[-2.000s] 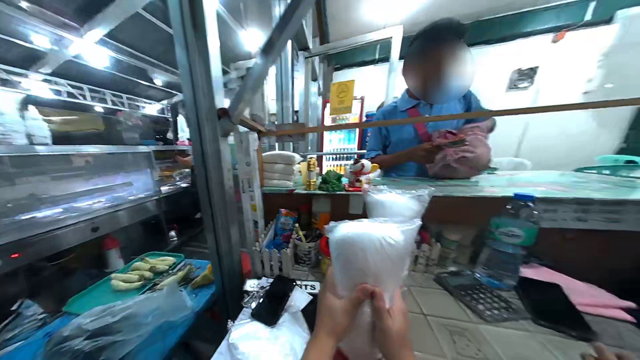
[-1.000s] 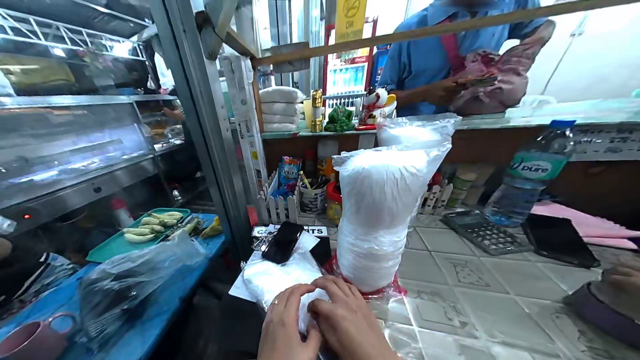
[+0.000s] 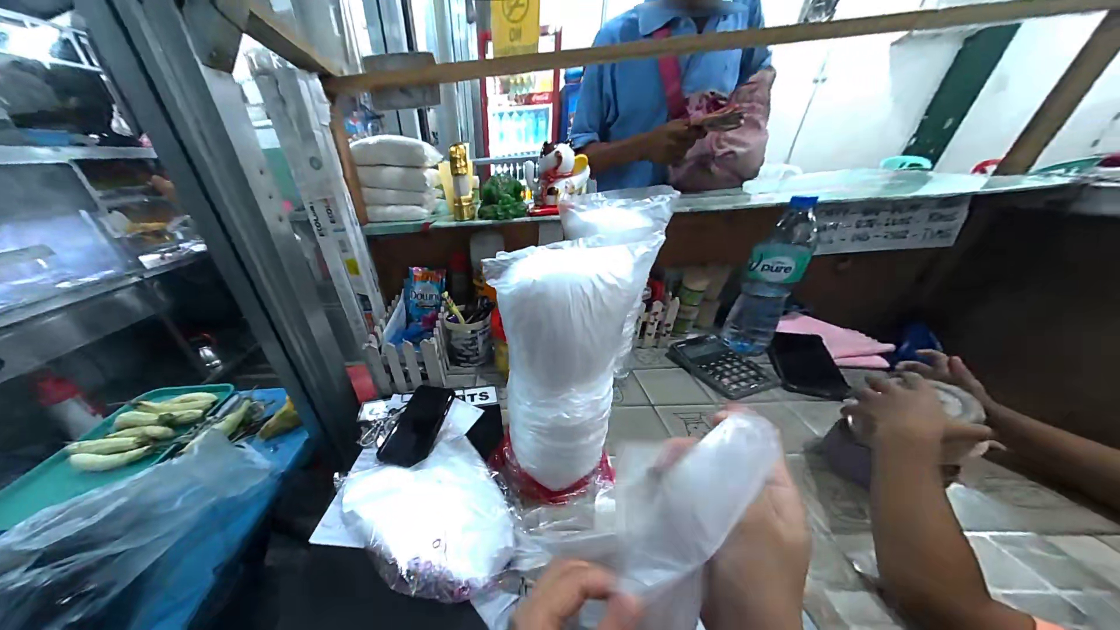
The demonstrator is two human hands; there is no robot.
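A thin clear plastic bag (image 3: 691,499) is between my hands, blurred by motion. My right hand (image 3: 761,534) holds it upright from behind, fingers around its side. My left hand (image 3: 577,599) pinches its lower left part near the bottom edge of the view. Just beyond stands a tall plastic-wrapped stack of white material (image 3: 564,359) on a red plastic base (image 3: 560,477), with a second wrapped stack (image 3: 617,214) behind it. Left of my hands lies a white bundle in clear plastic (image 3: 433,516), a black smartphone (image 3: 418,426) beside it.
A co-worker's hands (image 3: 919,411) hold a round object at right. A calculator (image 3: 722,366), a water bottle (image 3: 770,280) and a dark wallet-like object (image 3: 807,363) lie or stand on the tiled counter (image 3: 656,389). A person (image 3: 669,96) stands beyond the glass shelf. Green tray (image 3: 52,481) at left.
My hands have moved right from the white bundle, and a clear bag is now between them. Two seconds ago they held the tall wrapped stack. The co-worker's hands have come further into view.
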